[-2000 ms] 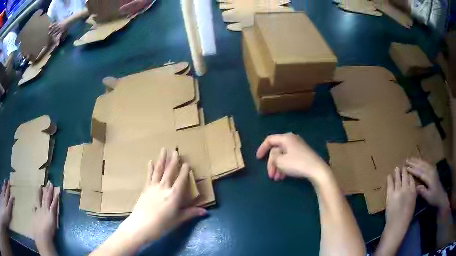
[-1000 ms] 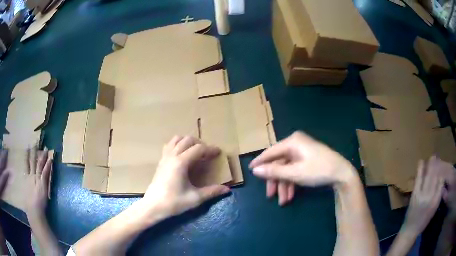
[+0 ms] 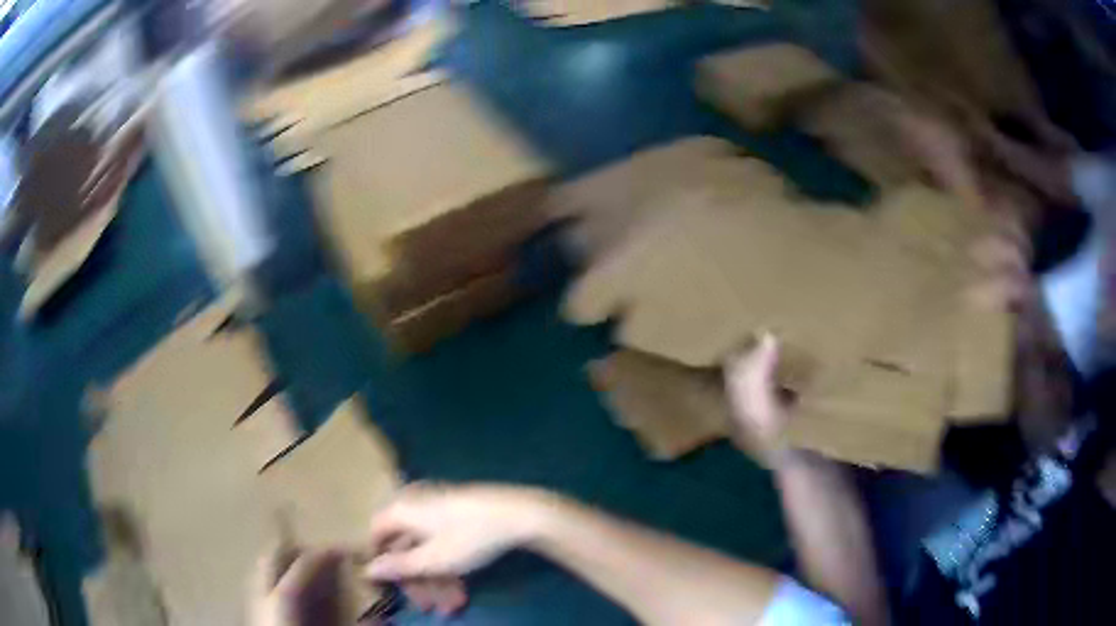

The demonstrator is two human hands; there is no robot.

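The whole picture is blurred. A brown box blank (image 3: 202, 465) lies at the lower left, with its side panel (image 3: 343, 471) spread out on the right. My left hand (image 3: 300, 589) is at the bottom edge, partly cut off, over the near part of the blank with its fingers bent. My right hand (image 3: 447, 538) is beside it at the blank's right edge, its fingers curled and pointing left. Whether either hand grips the cardboard cannot be told. The blank's near edge is out of the picture.
Brown closed boxes (image 3: 428, 184) stand stacked beyond the blank, near a blurred pale pole (image 3: 220, 171). At right, another person's hand (image 3: 759, 397) holds a large blank (image 3: 759, 269). A smaller box (image 3: 765, 83) lies farther back on the dark green table (image 3: 490, 410).
The view has swung right, so my blank and the stacked boxes appear farther left. My right hand has come close to my left at the blank. The neighbour's blank appears lifted and turned.
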